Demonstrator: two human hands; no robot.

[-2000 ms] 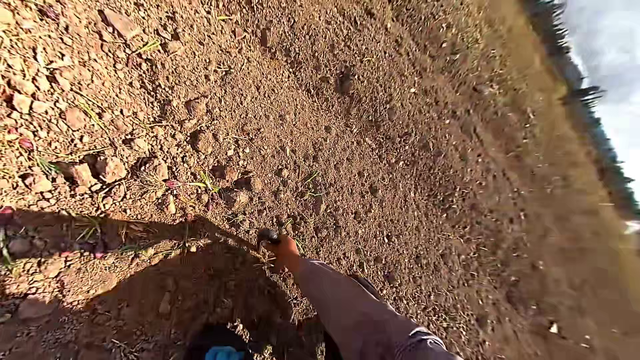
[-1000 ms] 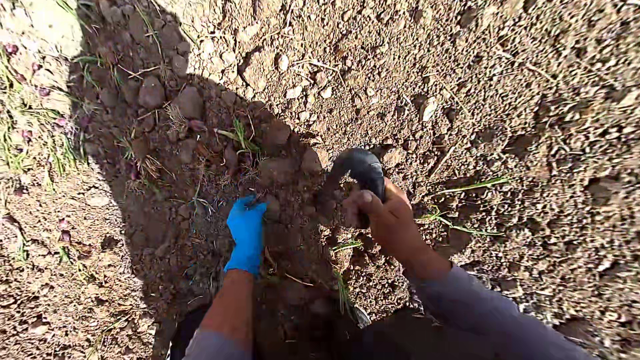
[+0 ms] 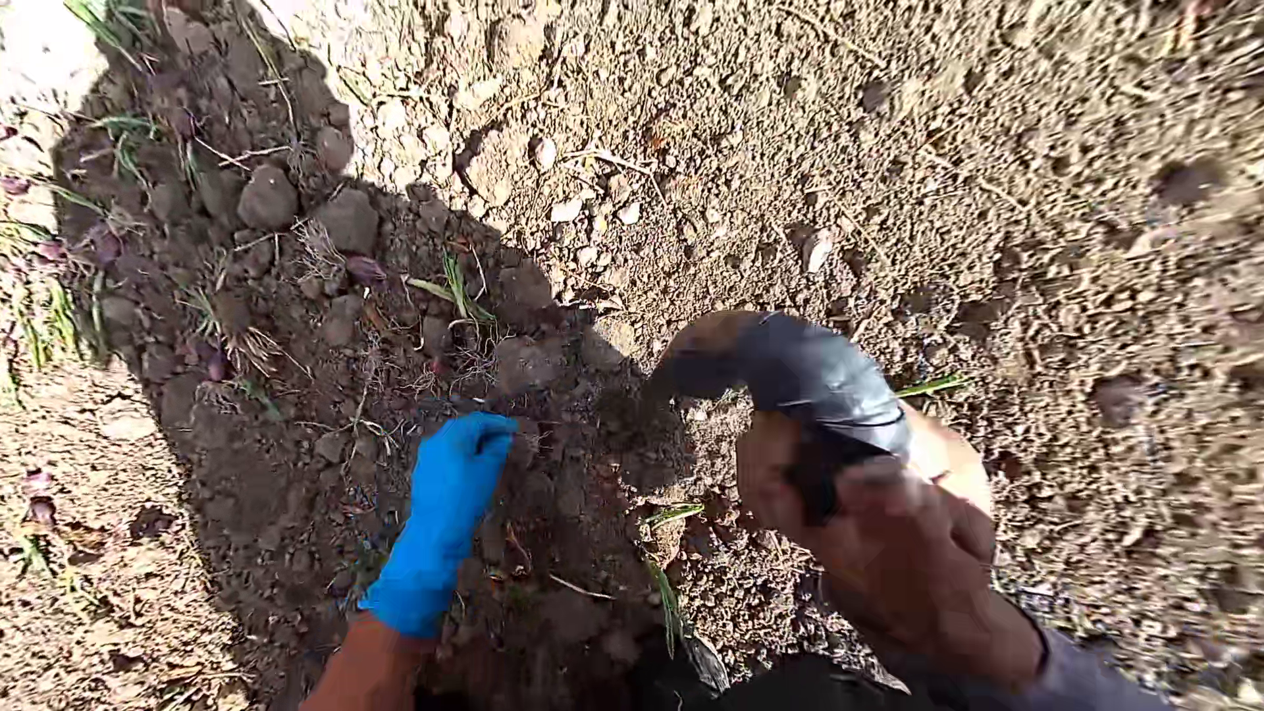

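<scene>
My left hand, in a blue glove, is low over the shaded soil with its fingers curled; whether anything lies within them cannot be told. My bare right hand grips a curved hand tool wrapped in dark tape. The tool's curved end points left and down toward the soil, and its tip is lost in shadow. Purple onion bulbs with roots and green leaves lie to the upper left of my gloved hand.
Clods and stones are scattered over the dry soil. My shadow covers much of the left and middle ground. More onions lie at the left edge. Green leaves stand between my hands, and small hollows mark the soil at right.
The view has turned down from the open field. The gloved left hand, not seen two seconds ago, is now over the soil. The right hand still holds the tool.
</scene>
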